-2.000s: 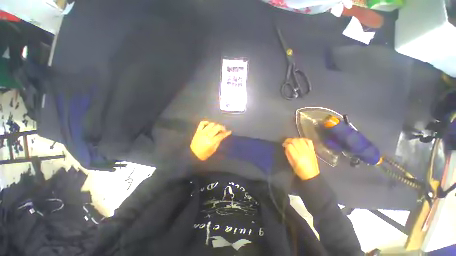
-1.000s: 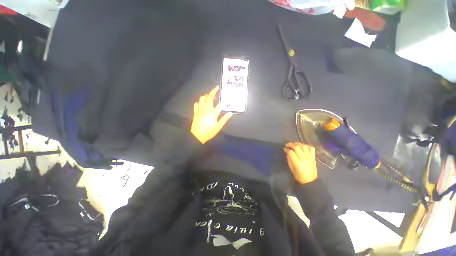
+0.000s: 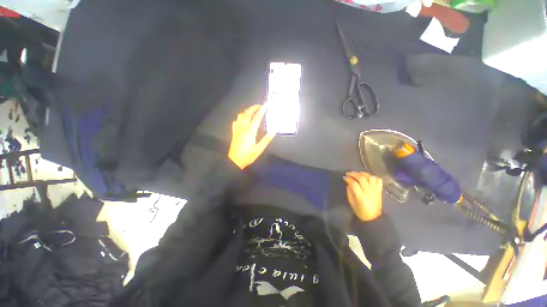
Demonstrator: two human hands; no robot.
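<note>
A smartphone [image 3: 284, 98] with a bright white screen lies on the dark cloth table cover. My left hand [image 3: 247, 137] is at its lower left edge, fingers spread; the fingertips and thumb are near or touching the phone, and nothing is gripped. A black and navy garment piece [image 3: 291, 181] lies in front of my body. My right hand [image 3: 364, 195] rests at the right end of this piece with fingers curled; whether it pinches the cloth cannot be seen. The steam iron [image 3: 384, 157] lies just beyond and right of my right hand, its handle wrapped in dark blue cloth.
Black shears [image 3: 356, 84] lie beyond the iron. A dark garment heap [image 3: 138, 102] covers the left side. The ribbed hose [image 3: 483, 214] runs right. A white paper scrap [image 3: 440, 36], a red-brown object [image 3: 447, 18] and a white box [image 3: 519, 39] are at the far right.
My left hand has moved from the garment piece forward to the phone. The phone's screen has changed from showing dark text to nearly plain white. My right hand has stayed near its place.
</note>
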